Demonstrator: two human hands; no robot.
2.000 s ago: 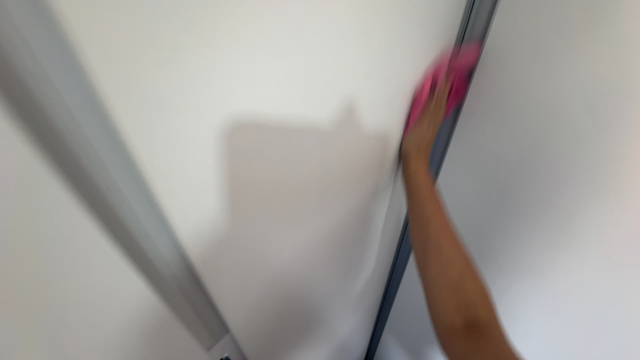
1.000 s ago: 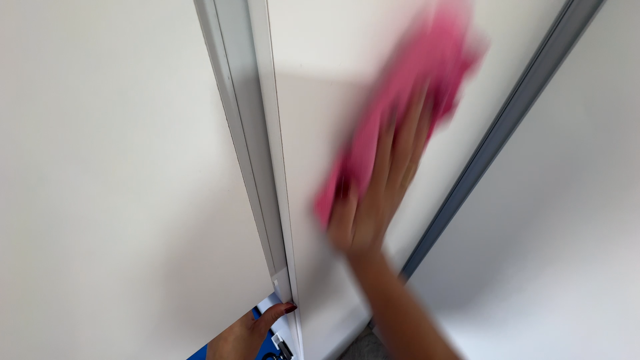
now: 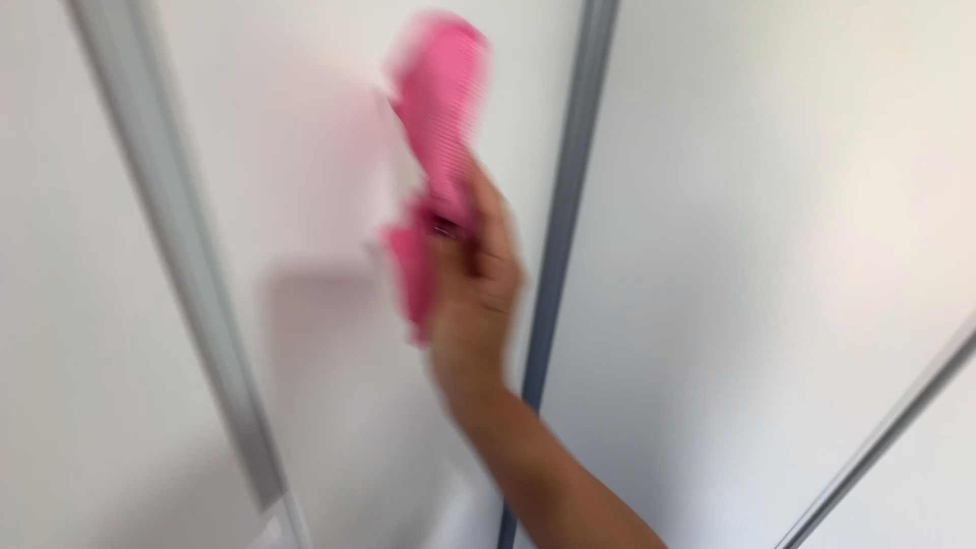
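Note:
My right hand point(image 3: 476, 290) grips a bunched pink cloth point(image 3: 442, 99) in front of a white panel point(image 3: 335, 427). Part of the cloth stands up above my fingers, and a smaller fold hangs at the left of the hand. Hand and cloth are blurred, and whether the cloth touches the panel I cannot tell. My left hand is out of view.
A grey metal strip point(image 3: 183, 229) runs down the left side of the panel, and a darker grey strip point(image 3: 568, 191) down its right side. Another white panel point(image 3: 724, 229) lies to the right, with a thin metal edge point(image 3: 877, 442) at the lower right.
Two seconds ago the cloth was against the dark strip; a second ago it lay spread under my right hand on the panel. It is now bunched. My left hand, seen a second ago, has left the view.

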